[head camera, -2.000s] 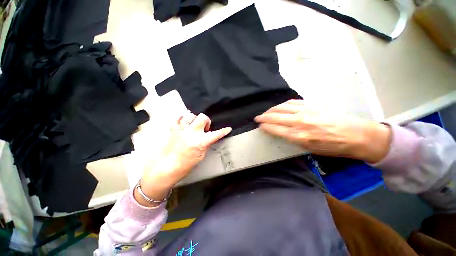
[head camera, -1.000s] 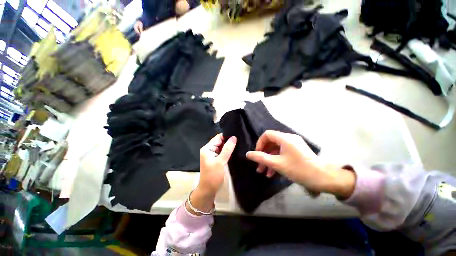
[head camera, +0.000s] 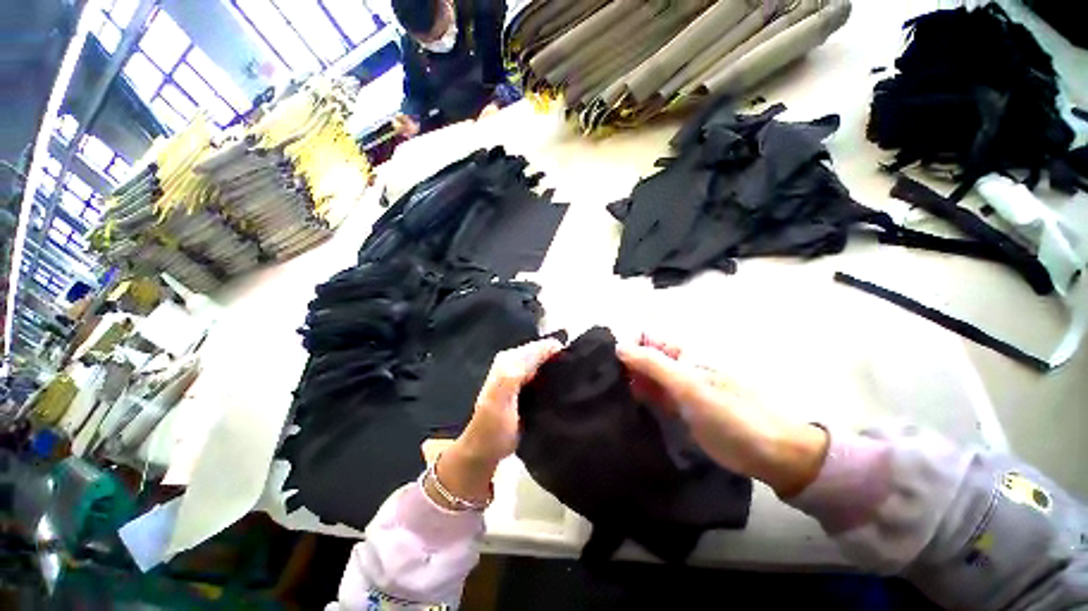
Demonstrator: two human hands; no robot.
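A black limp panel (head camera: 597, 448) is bunched up between my two hands at the table's near edge, its lower part hanging down towards the edge. My left hand (head camera: 507, 394) grips its upper left side. My right hand (head camera: 704, 412) holds its upper right side, the fingers partly hidden by the cloth. The large black panel stack (head camera: 418, 334) lies just left of my left hand.
A looser black pile (head camera: 734, 197) lies at the centre far side. A black strip bundle (head camera: 966, 96) and a single black strip (head camera: 943, 320) with white ribbon lie at right. Grey-and-yellow stacked pieces (head camera: 668, 48) lie beyond. A masked person (head camera: 453, 60) is opposite.
The panel was flat under my hands two seconds ago; it has been lifted, turned and gathered into a bunch. The view has tilted up, showing more of the far side.
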